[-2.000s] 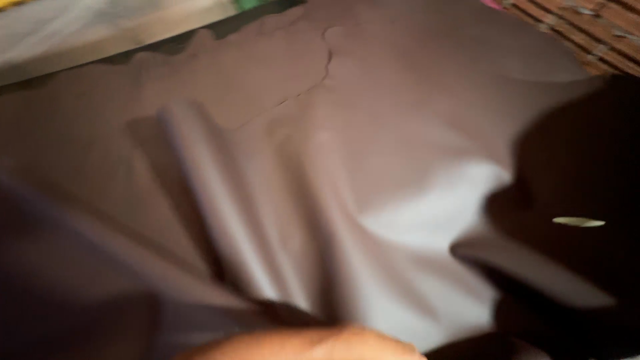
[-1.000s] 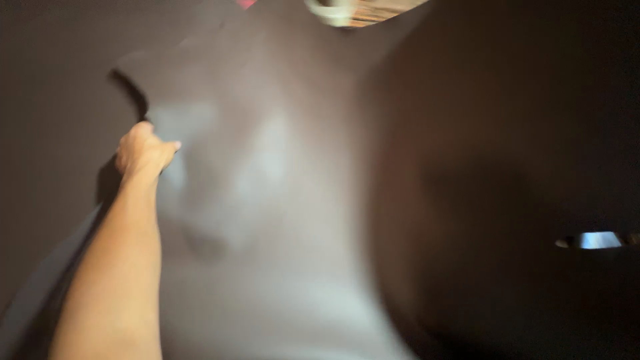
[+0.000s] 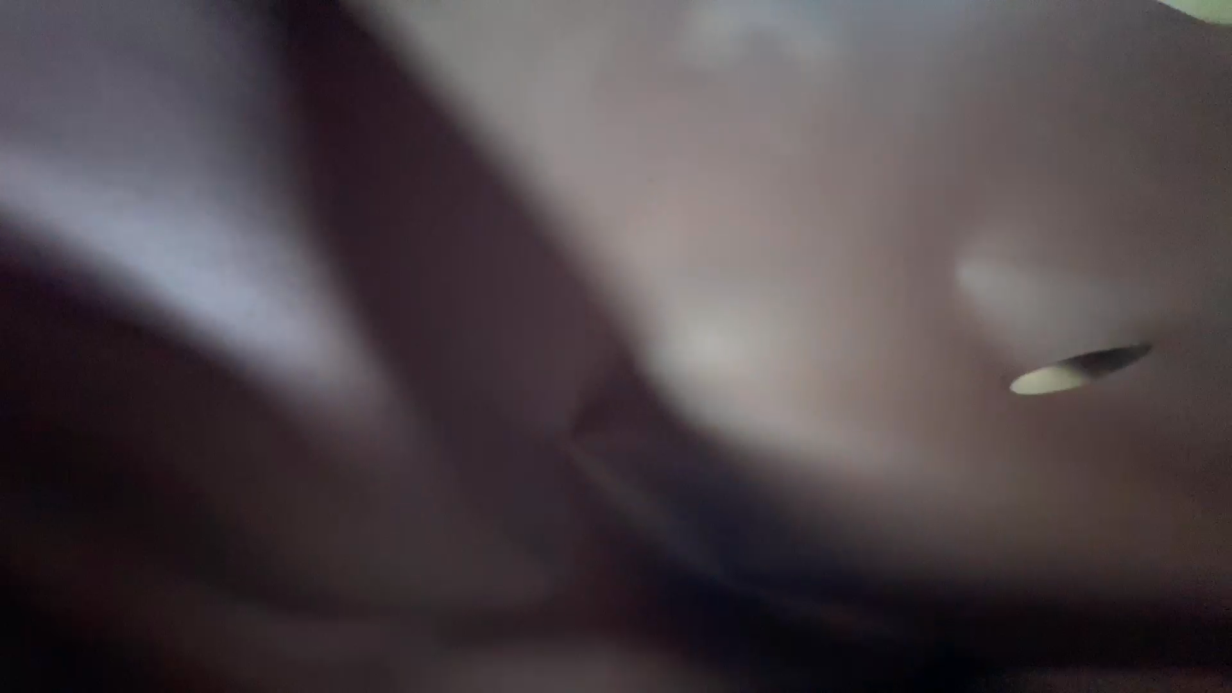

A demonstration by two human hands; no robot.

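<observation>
A large, smooth, brownish-grey flexible sheet [image 3: 818,241], perhaps leather, fills nearly the whole head view and is blurred. Deep dark folds run through it from the upper left to the lower middle. Toward the right, a narrow oval hole [image 3: 1049,378] pierces the sheet, with a pale surface showing through it. Neither my left hand nor my right hand can be seen, so what they touch is hidden.
A small pale greenish patch [image 3: 1203,8] shows past the sheet's edge at the top right corner. The sheet hides everything else around it.
The sheet has shifted and now covers almost the entire view, with new folds at the left. The hand and forearm seen at the left a second ago are out of sight.
</observation>
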